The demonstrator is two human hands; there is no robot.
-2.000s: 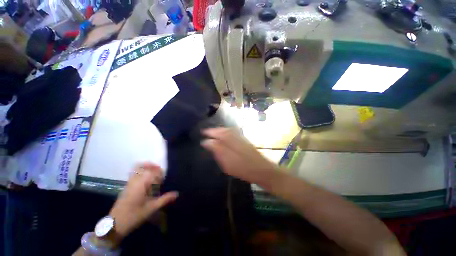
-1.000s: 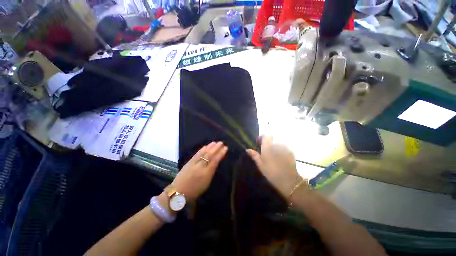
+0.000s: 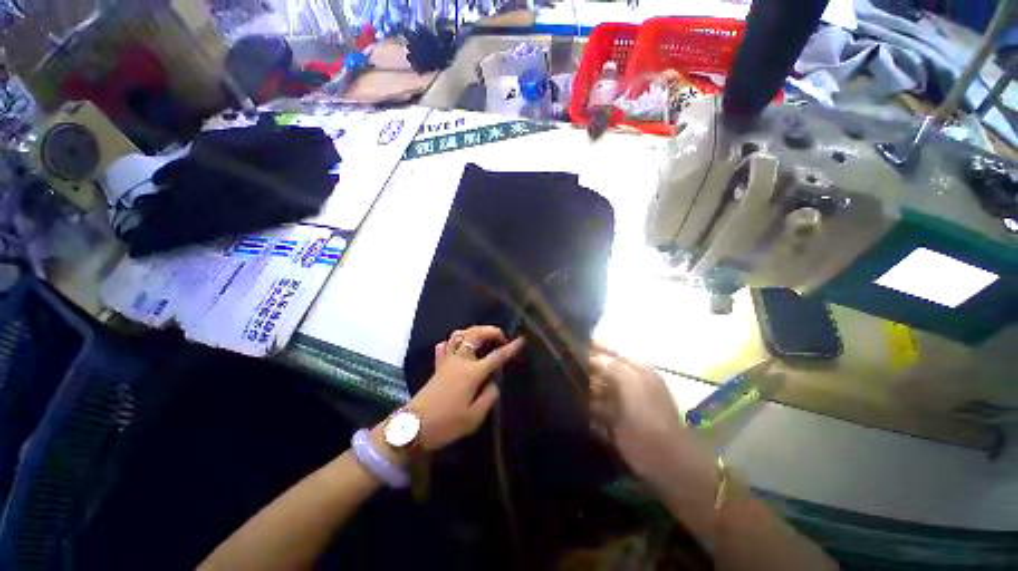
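Observation:
A black garment panel (image 3: pixel 525 245) lies flat on the white table top (image 3: pixel 368 268), left of the sewing machine head (image 3: pixel 781 201), and hangs over the near edge. My left hand (image 3: pixel 463 379) rests on the cloth, fingers bent; whether it pinches any cloth is unclear. My right hand (image 3: pixel 631 407) is at the cloth's right edge, blurred, its fingertips partly hidden against the cloth. The needle area (image 3: pixel 720 299) is in lamp glare, with no cloth under it.
A black heap (image 3: pixel 240 184) lies on a printed packaging sheet (image 3: pixel 268 296) at left. A dark rounded rectangle (image 3: pixel 798 323) and a thin blue and yellow-green stick (image 3: pixel 726 399) lie on the machine bed. Red baskets (image 3: pixel 681 45) and a bottle (image 3: pixel 534 89) stand behind. A blue crate (image 3: pixel 56 413) is lower left.
The view has swung left since the oldest frame. The cloth has moved away from the needle area and now lies straighter. Since one second ago its far end tilts right and my left fingers have bent.

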